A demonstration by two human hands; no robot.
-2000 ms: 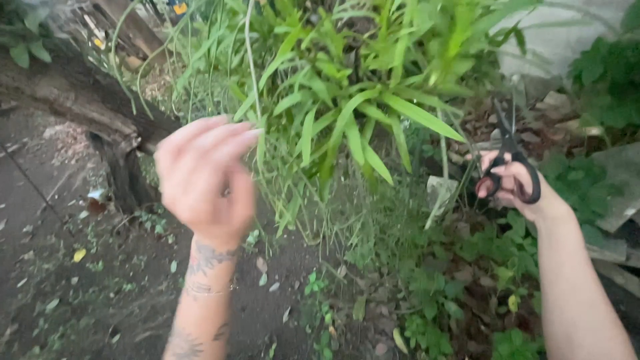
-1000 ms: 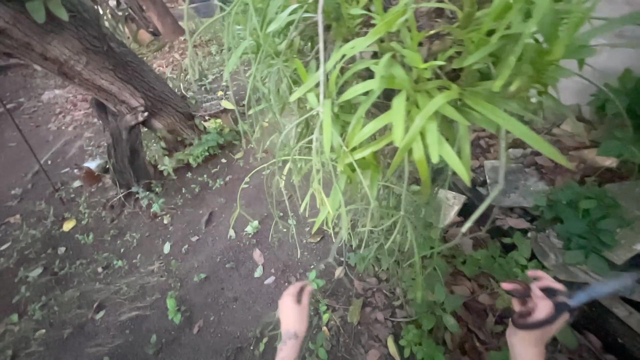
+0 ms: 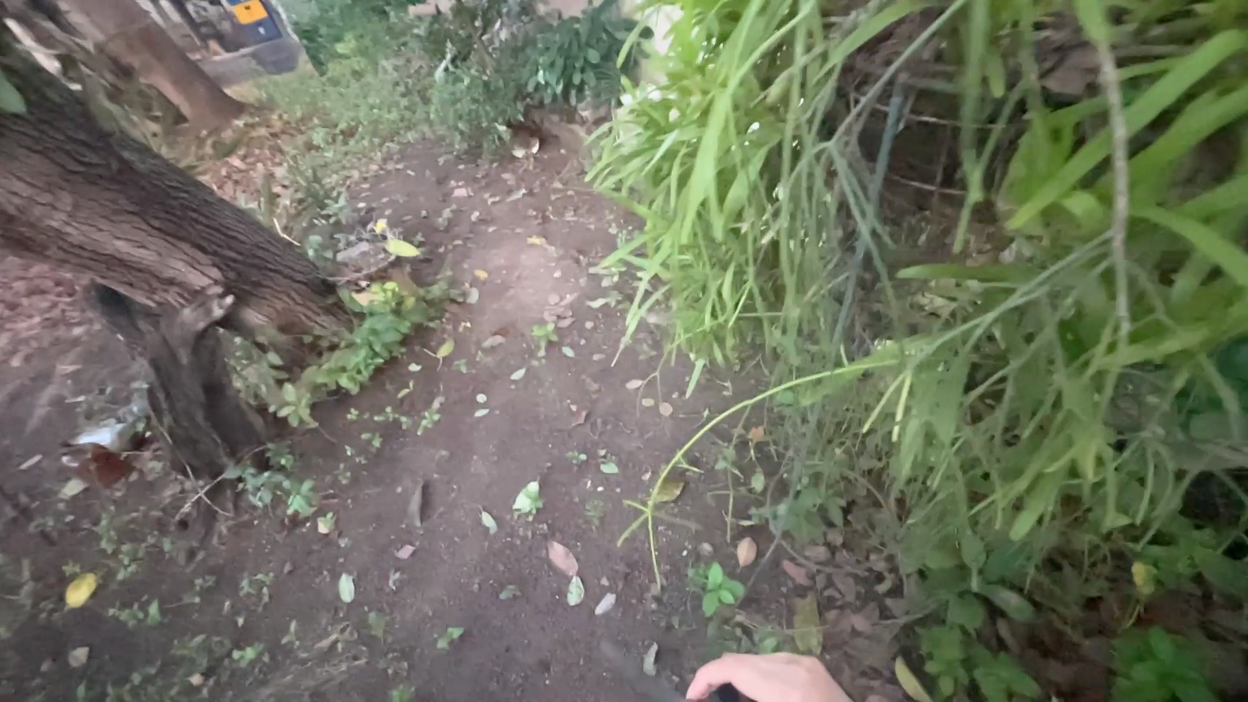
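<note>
At the bottom edge, right of centre, my right hand (image 3: 770, 679) shows only in part, its fingers bent around a dark handle of the scissors (image 3: 726, 693). A faint, blurred blade seems to point up and left from it; most of the scissors is out of view. My left hand is not in view. Above and to the right of my right hand hangs a leafy green plant (image 3: 721, 185) with long narrow leaves and trailing stems. One thin green stem (image 3: 741, 405) arches left and down over the soil, apart from the hand.
A leaning tree trunk (image 3: 195, 234) with a dark stump (image 3: 200, 390) beside it stands at left. Bare soil (image 3: 439, 546) with scattered leaves runs between trunk and plant. Low green weeds (image 3: 975, 624) grow at lower right. Shrubs (image 3: 575, 54) stand at the back.
The view has swung left along the soil. My left hand, raised by the leaves and then low in the earlier frames, has left view. My right hand with the scissors now shows at the bottom edge.
</note>
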